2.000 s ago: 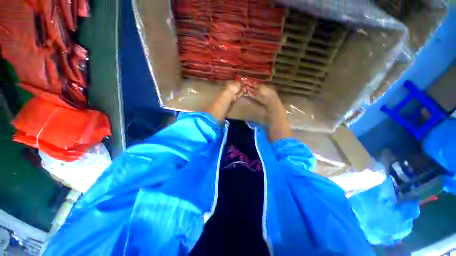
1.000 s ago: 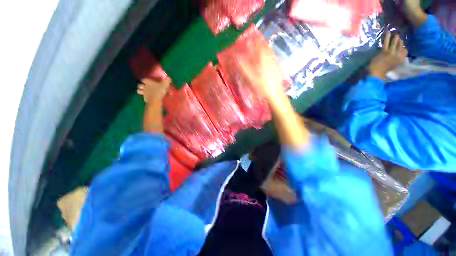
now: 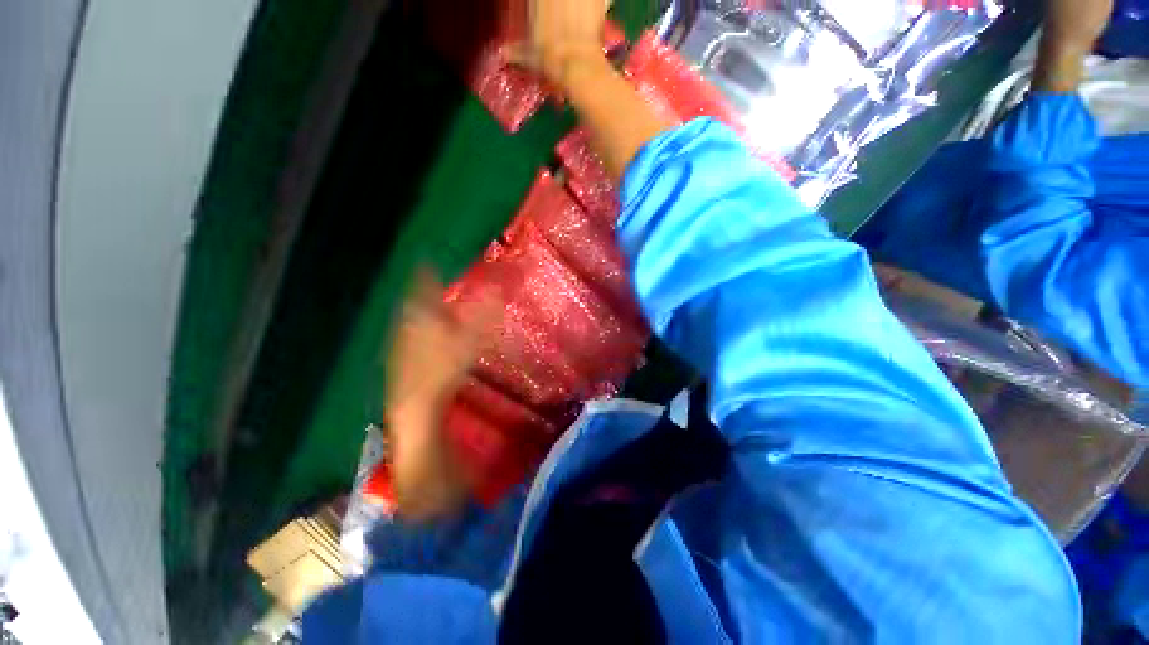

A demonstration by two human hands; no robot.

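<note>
Red bubble bags (image 3: 554,302) lie overlapping in a slanted row on the green conveyor belt (image 3: 435,195). My left hand (image 3: 428,365) is blurred by motion at the near left end of the row; whether it holds a bag cannot be told. My right hand (image 3: 567,38) is at the top edge, partly cut off, over another red bubble bag (image 3: 510,95); its fingers are blurred and its grip is unclear. A darker red blur is beside it.
Shiny clear bags (image 3: 781,63) lie beyond the row at the upper right. Another person's arm in a blue sleeve (image 3: 1058,227) is at the right. A lined carton (image 3: 1033,428) stands at the lower right. Flat cardboard pieces (image 3: 302,554) are at the lower left. A pale curved edge (image 3: 126,252) bounds the left.
The view has turned from the divided carton to the belt. Since the last earlier frame, my right hand has reached further up, and my left hand has moved lower, off the far red bag.
</note>
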